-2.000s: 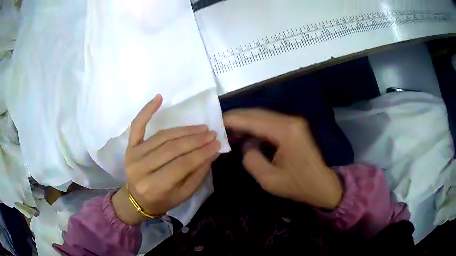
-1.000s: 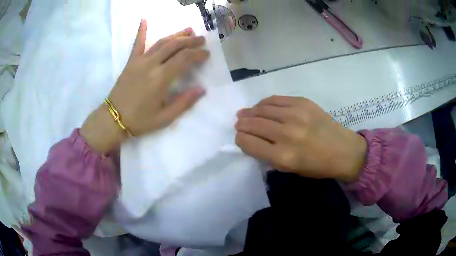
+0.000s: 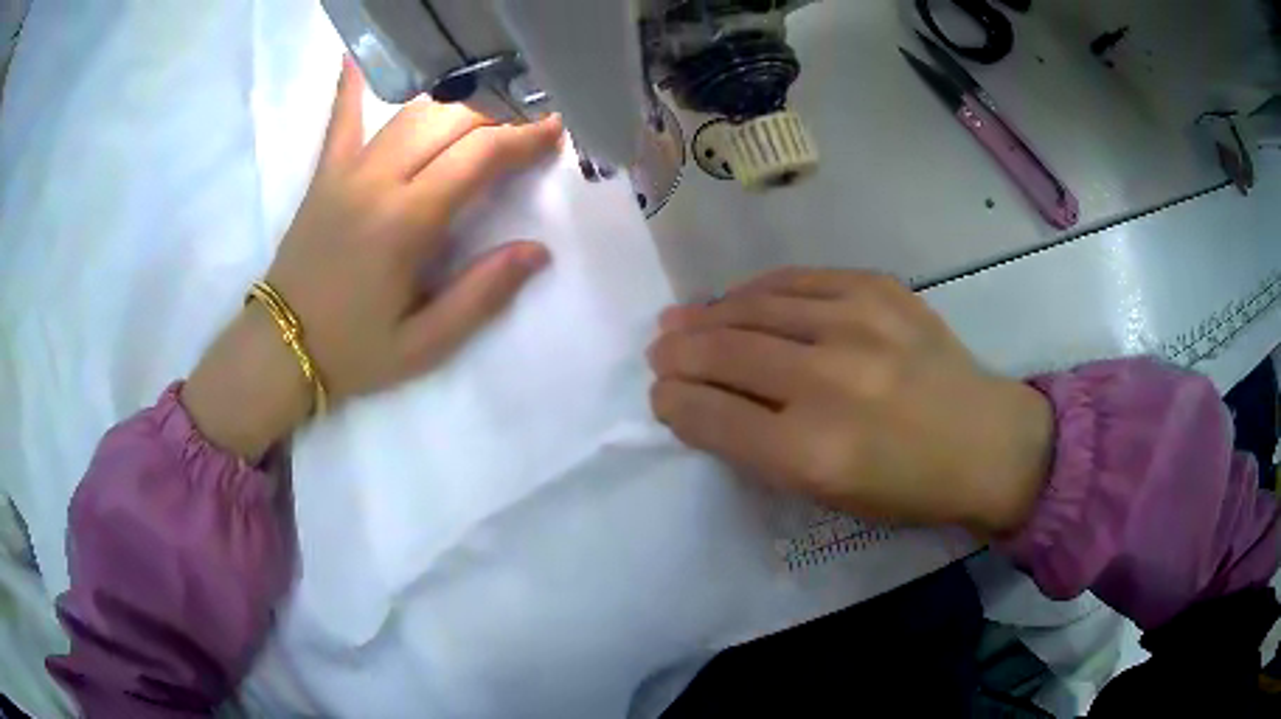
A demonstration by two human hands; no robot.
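A white fabric piece [image 3: 506, 379] lies across the machine table, its right edge leading up to the needle area. My left hand [image 3: 408, 239] lies flat on it with fingers spread, fingertips beside the presser foot area. My right hand [image 3: 843, 393] pinches the fabric's right edge at its fingertips. The white sewing machine head [image 3: 576, 70] is above; the presser foot [image 3: 597, 169] is small and partly hidden. A cream ribbed knob [image 3: 773, 149] is right of the needle.
Pink-handled thread snips [image 3: 997, 141] and black-looped scissors [image 3: 969, 28] lie right of the machine head. A small metal part [image 3: 1231, 152] is at the far right. A printed ruler scale [image 3: 829, 539] runs along the front table edge. White cloth [image 3: 1047, 632] lies below my right sleeve.
The view has shifted so the machine head shows. The fabric has gone from the front table edge up to the needle. My left hand lies flat on it, and my right hand now holds its edge.
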